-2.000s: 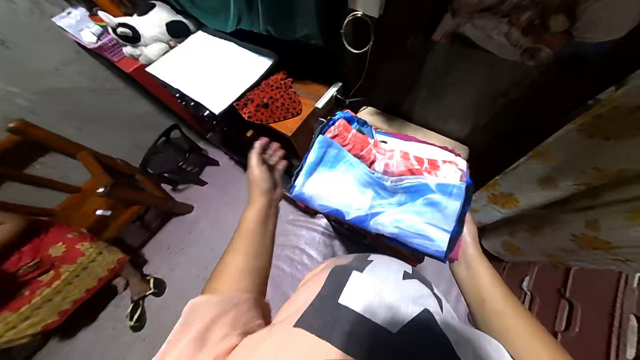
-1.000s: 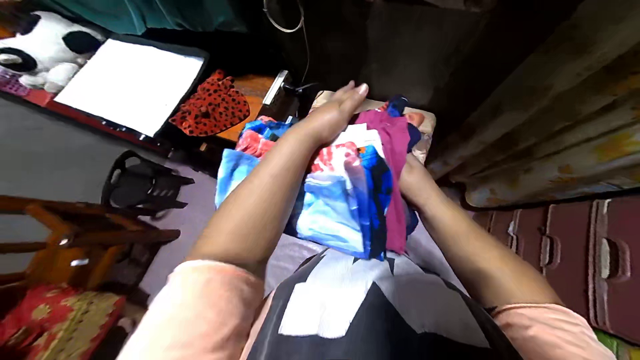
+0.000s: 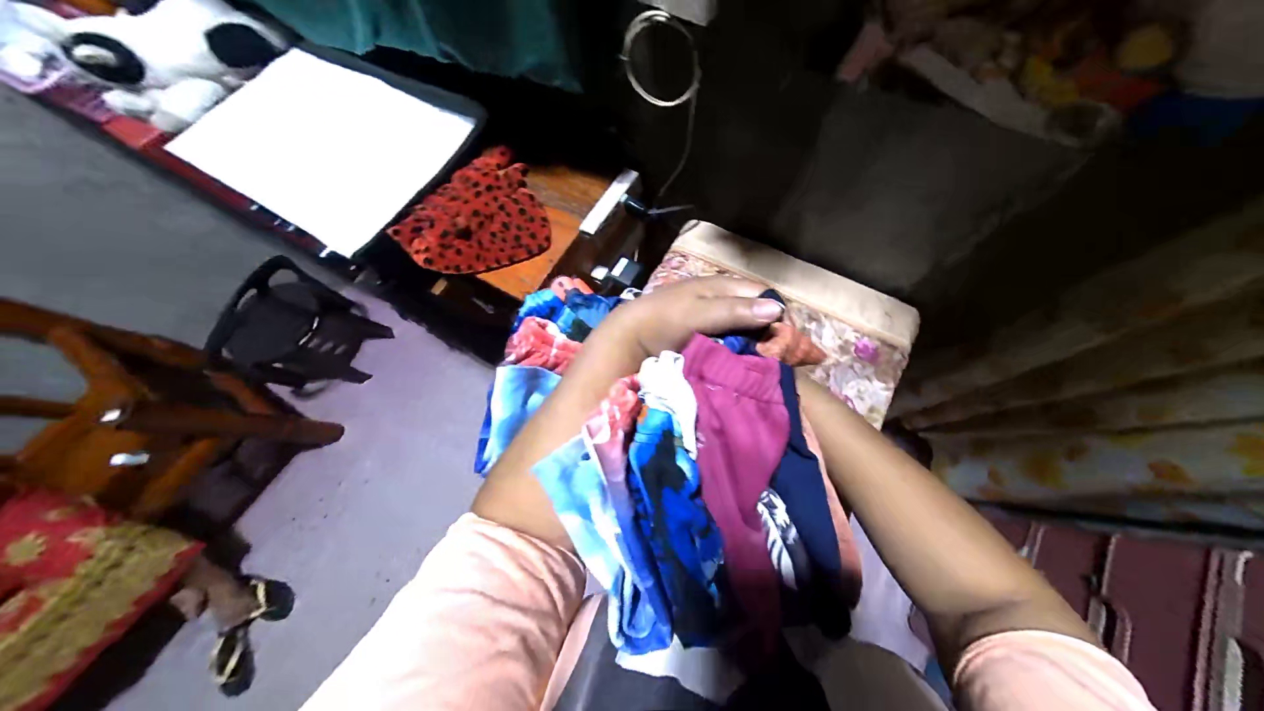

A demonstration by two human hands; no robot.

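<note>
A stack of folded clothes (image 3: 741, 434) leans against my front, with blue, red, white, maroon and navy garments side by side. My left hand (image 3: 706, 306) reaches across the top of the stack, fingers bent over the clothes, its forearm lying over blue and red cloth. My right hand is hidden behind the far right side of the stack; only the forearm shows. Beyond the clothes lies a floral padded surface (image 3: 849, 355) with a beige edge, close to my left fingertips.
A wooden table holds a red spotted cloth (image 3: 479, 217) and a power strip (image 3: 609, 202). Left of it are a white panel (image 3: 326, 148), a plush toy (image 3: 158, 59), a small black plastic chair (image 3: 296, 316) and a wooden chair (image 3: 148, 415). A person's sandalled feet (image 3: 232, 612) show at lower left.
My left hand has moved from beside the stack to across its top. The clothes, flat two seconds ago, are tilted with their edges showing, and more of the floral surface shows.
</note>
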